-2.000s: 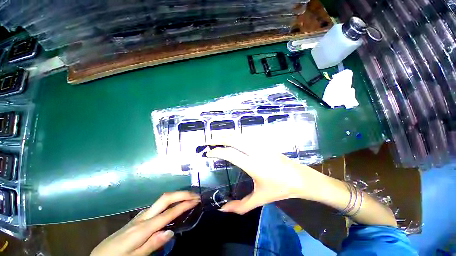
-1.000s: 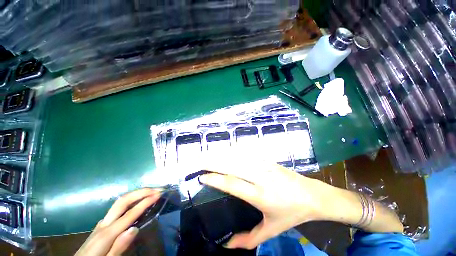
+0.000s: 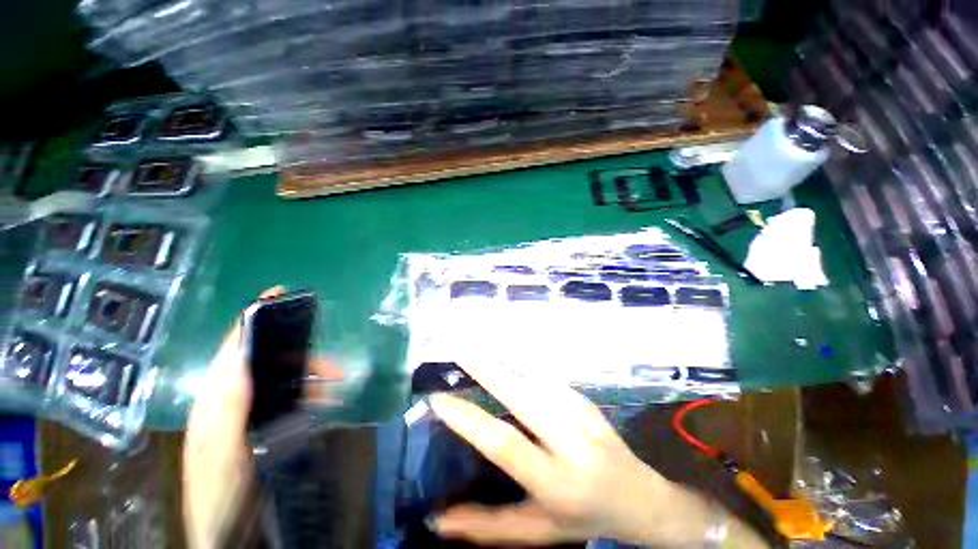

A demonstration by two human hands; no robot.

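Note:
My left hand [image 3: 220, 429] holds an open flip phone [image 3: 281, 359] over the bench's front edge at left, its dark screen half up and its keypad half below, blurred. My right hand [image 3: 568, 456], fingers spread, holds a display lens [image 3: 438, 377] between fingertips and thumb; its black top border shows, while its clear middle is hard to make out against the dark lap. The lens tray [image 3: 568, 332] lies on the green mat just beyond my right hand, with black-topped panels in its pockets.
Phone part trays [image 3: 145, 290] lie at left. Stacked blister trays [image 3: 461, 75] stand behind on a wooden board [image 3: 472, 161]; another stack [image 3: 912, 236] leans at right. Black frames [image 3: 643, 190], tweezers [image 3: 713, 249], a white bottle [image 3: 774, 161] and cloth [image 3: 788, 249] lie back right. An orange blow gun [image 3: 783, 506] hangs front right.
The view has shifted left, so bench things appear further right. My left hand has turned and raised the phone, whose screen now shows. My right hand still holds the lens. The blow gun has come into view.

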